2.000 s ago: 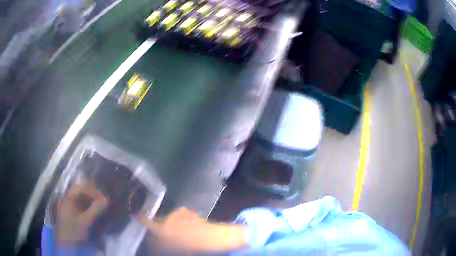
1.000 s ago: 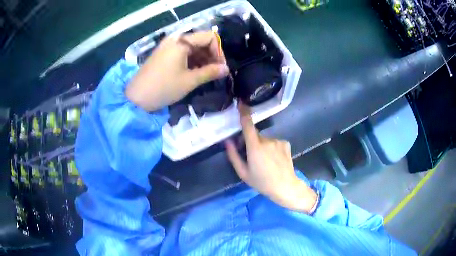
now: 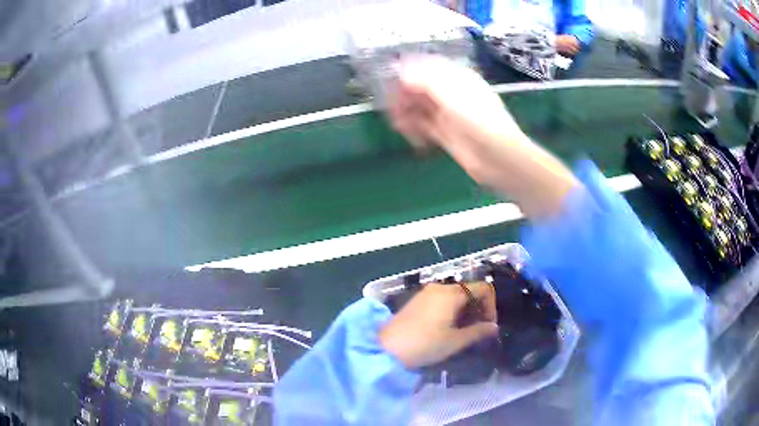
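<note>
The white housing (image 3: 499,395) lies on the belt at the lower middle, with black inner parts (image 3: 530,320) inside. My left hand (image 3: 445,320) is inside it at its left half, fingertips pinched at a thin dark wire (image 3: 470,291); the wire's ends are hidden. A short white lead (image 3: 438,248) stands out at the housing's far edge. My right hand (image 3: 437,104) is raised far forward over the belt, blurred, at a pale blurred object (image 3: 408,42). Whether it holds anything cannot be told.
A compartment tray (image 3: 187,370) with yellow-topped boards and pale cables is at the lower left. Another full tray (image 3: 699,195) is at the right. White lines (image 3: 358,250) run along the green belt. Another person's hand (image 3: 568,44) and blue sleeves are across the belt.
The view has tilted up and shows the far side. My right hand has left the housing's near edge and moved up and forward. My left hand is still inside the housing.
</note>
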